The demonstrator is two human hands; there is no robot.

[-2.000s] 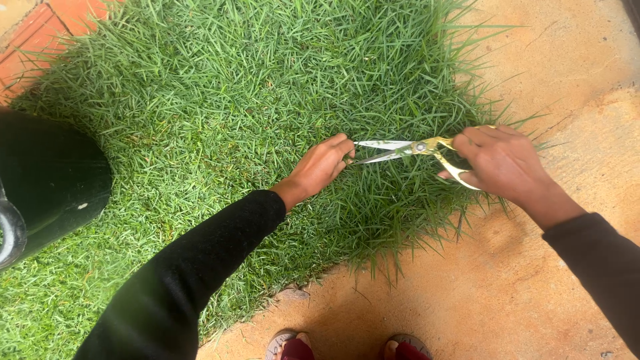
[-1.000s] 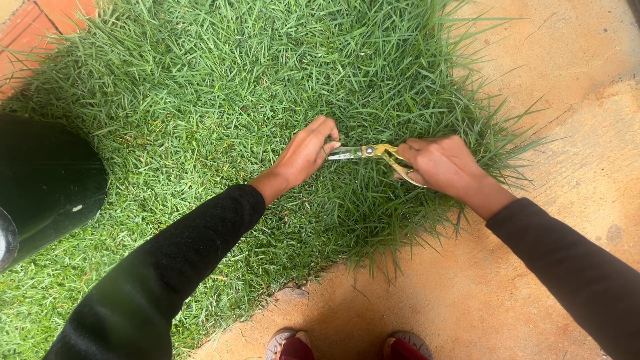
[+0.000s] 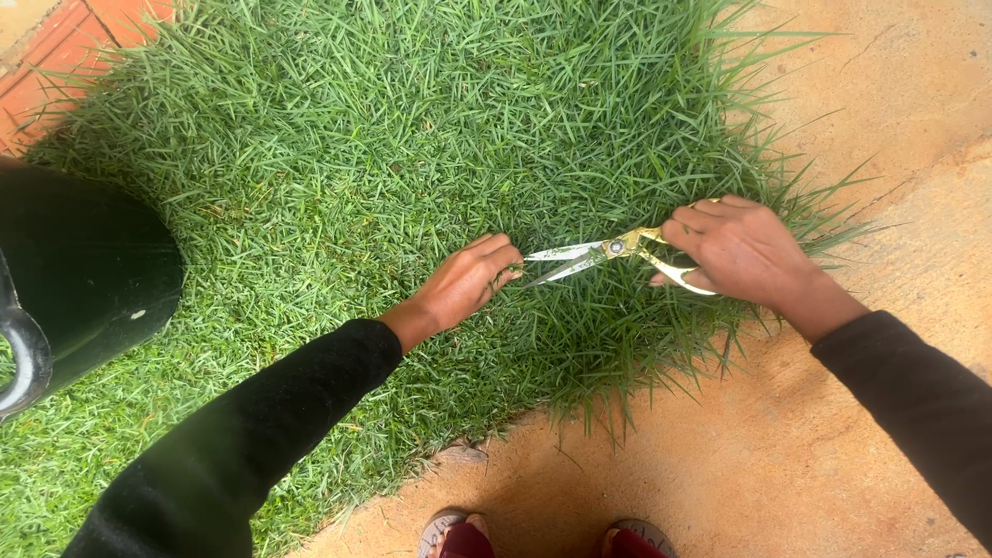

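Note:
My right hand (image 3: 736,248) grips the gold handles of a pair of scissors (image 3: 618,247), whose silver blades stand apart and point left, low over the grass (image 3: 434,186). Bits of cut grass cling to the blades. Just left of the blade tips is my left hand (image 3: 473,279), its fingers bent together around a few grass blades. Longer grass spreads below and to the right of the scissors, and the grass at the left looks shorter.
A dark green container (image 3: 85,271) with a grey handle stands at the left edge. Orange-brown concrete paving (image 3: 744,465) borders the grass at the right and bottom. Red tiles (image 3: 62,70) lie at the top left. My feet in sandals (image 3: 453,531) are at the bottom edge.
The scissor blades, closer together one second ago, are now spread apart. My right hand has moved a little to the right, away from my left hand.

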